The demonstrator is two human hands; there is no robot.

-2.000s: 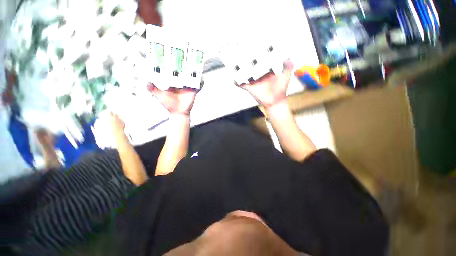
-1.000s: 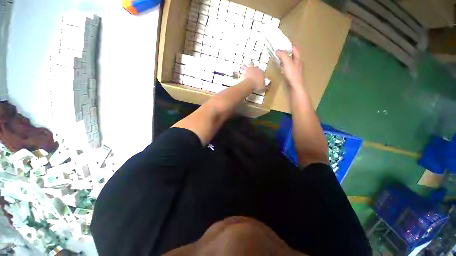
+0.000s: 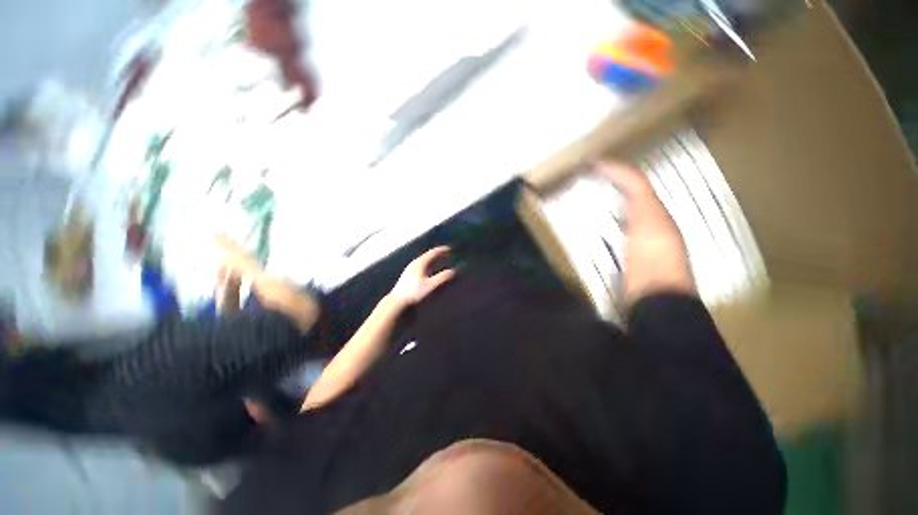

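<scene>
My left hand is over my black shirt near the table edge, its fingers apart with nothing seen in it. My right hand is blurred, over the open brown carton on the right; whether it holds anything cannot be told. White units show as blurred rows inside the carton, beside my right hand. On the white table, a row of units shows its grey side as a slanting strip.
A blurred heap of white and green pieces lies at left, by a coworker's hand and dark striped sleeve. Red-brown cloth is at the top. An orange and blue object, perhaps a tape dispenser, sits at the table corner.
The view has swung left, towards the table and coworker. My left hand has left the carton and come near my body. The white piece earlier in my right hand is no longer visible there.
</scene>
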